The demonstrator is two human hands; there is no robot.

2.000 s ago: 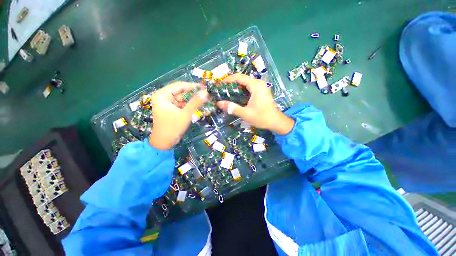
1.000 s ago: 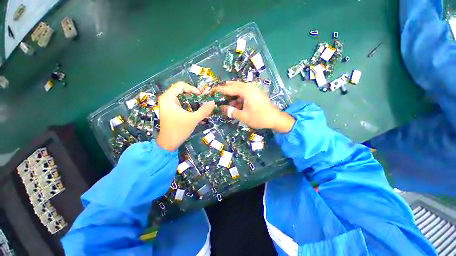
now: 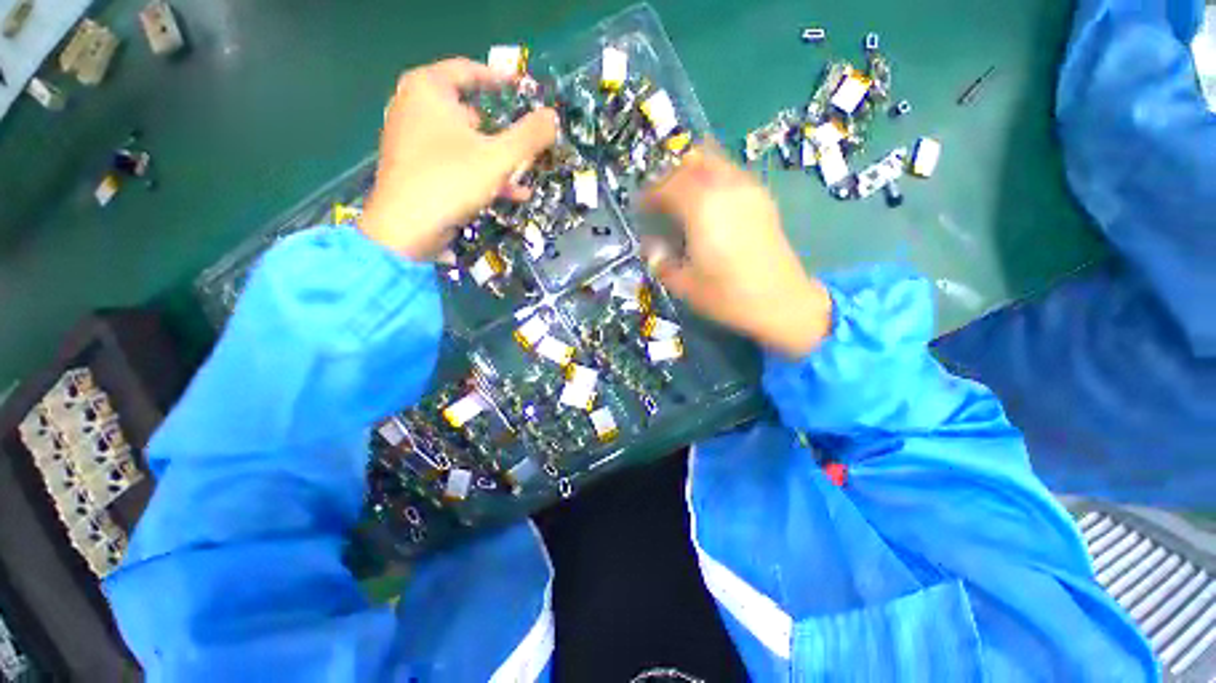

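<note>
Small green circuit boards with white battery cells [image 3: 579, 387] lie tangled in the pockets of a clear blister tray [image 3: 714, 380] in front of me. My left hand [image 3: 460, 158] is over the tray's upper middle, fingers curled at a cluster of boards; the boards beneath partly hide whether it grips one. My right hand [image 3: 734, 247] is blurred over the tray's right part, its fingers bent toward the boards. I cannot tell whether it holds anything. My left sleeve covers the tray's left part.
A loose pile of boards and cells [image 3: 838, 134] lies right of the tray, with a thin dark tool [image 3: 976, 86] beyond it. A black foam tray [image 3: 147, 350] with cream housings [image 3: 83, 460] is at left. More housings [image 3: 91, 51] lie far left. Another person's blue sleeve [image 3: 1134, 147] is at right.
My hands have moved apart: the left up and slightly left, the right to the right. The dark green boards that were between them are no longer held there. The view has shifted slightly.
</note>
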